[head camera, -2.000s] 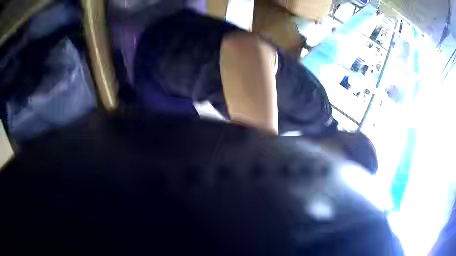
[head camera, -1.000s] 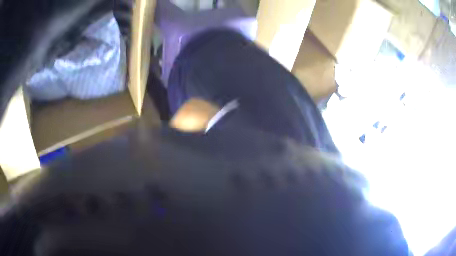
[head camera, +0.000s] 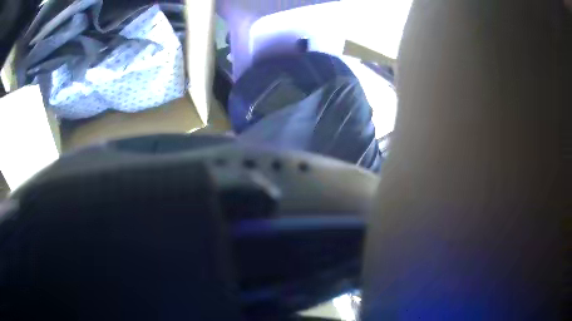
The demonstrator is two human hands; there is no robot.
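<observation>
A black curved band with a row of small holes (head camera: pixel 338 178), perhaps a head strap, lies very close to the lens and hides most of the lower view. A broad, blurred tan-brown shape (head camera: pixel 476 138) fills the right side, also very close. It may be my right hand or forearm, but no fingers can be made out. No hand can be told for certain as my left hand. What either hand holds cannot be seen.
At upper left an open brown carton (head camera: pixel 199 63) holds crumpled pale blue-white patterned cloth (head camera: pixel 128 84) and dark material (head camera: pixel 81 53). Dark, creased clothing (head camera: pixel 313 116) is at the centre, beside a purple surface (head camera: pixel 238 37). Bright glare lies at the top.
The tan-brown shape has come in at the right, covering the bright area. The black band has shifted and its holes show more clearly. The carton and cloth appear higher and sharper.
</observation>
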